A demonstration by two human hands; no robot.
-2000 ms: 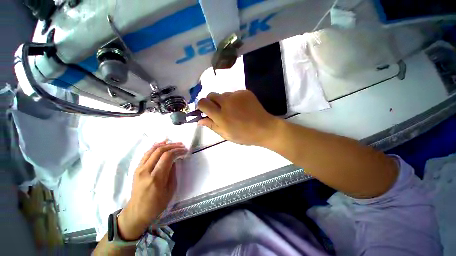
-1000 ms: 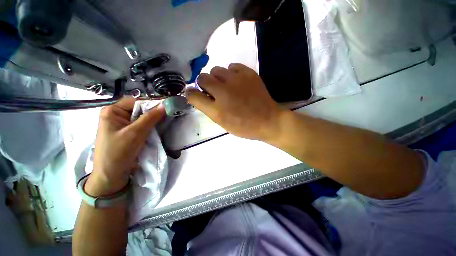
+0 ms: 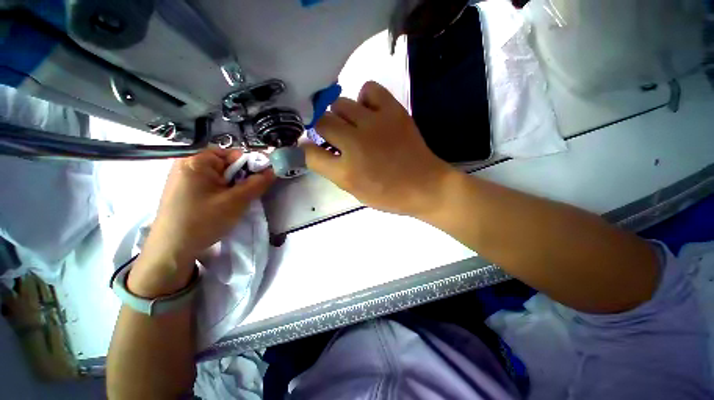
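Note:
My left hand (image 3: 205, 199) pinches the white garment piece (image 3: 239, 269) just left of the round grey knob (image 3: 289, 162), under the sewing machine head (image 3: 297, 47). The cloth hangs from the fingers over the table front. My right hand (image 3: 376, 152) is right of the knob with its fingers curled. A small dark object, possibly the thread snips (image 3: 325, 142), shows at its fingers. Its fingertips are partly hidden beside the knob. The presser foot and needle cannot be made out.
A black phone (image 3: 450, 94) lies beyond my right hand, with a white cloth scrap (image 3: 521, 109) beside it. A measuring tape (image 3: 352, 301) runs along the table's front edge. More white cloth (image 3: 47, 187) lies at left. Another person's arm (image 3: 39, 328) shows at lower left.
My left hand has gone from flat on the cloth to pinching it up beside the knob. My right hand stays near the knob. The view has moved closer to the machine head.

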